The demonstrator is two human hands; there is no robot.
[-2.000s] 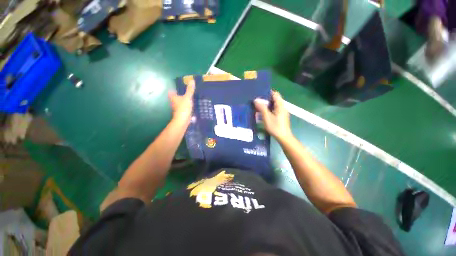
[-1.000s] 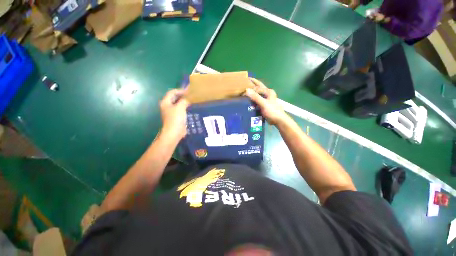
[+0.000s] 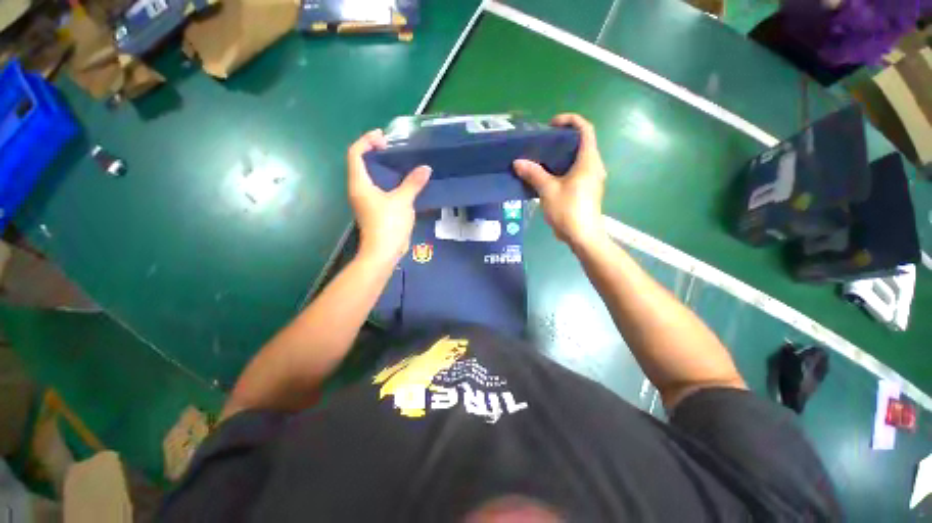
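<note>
A dark navy printed carton (image 3: 470,158) is held up in front of me, turned edge-on, with a narrow dark side facing me. My left hand (image 3: 388,194) grips its left end, thumb on the near side. My right hand (image 3: 569,184) grips its right end, thumb also on the near side. Below it, a flat navy carton blank (image 3: 465,281) with a white product picture and a small orange round mark lies against my body. The underside of the held carton is hidden.
Two navy cartons stand open on the green conveyor (image 3: 634,123) at right, beside a white moulded product (image 3: 891,296). A black object (image 3: 799,374) and a paper slip (image 3: 885,417) lie at right. A blue bin (image 3: 33,133) and kraft paper (image 3: 240,39) are at left. A person's purple sleeve (image 3: 853,29) shows opposite.
The held carton has tipped edge-on and moved forward, its brown flap no longer visible, uncovering the blank beneath. The standing cartons and white product have shifted right and down.
</note>
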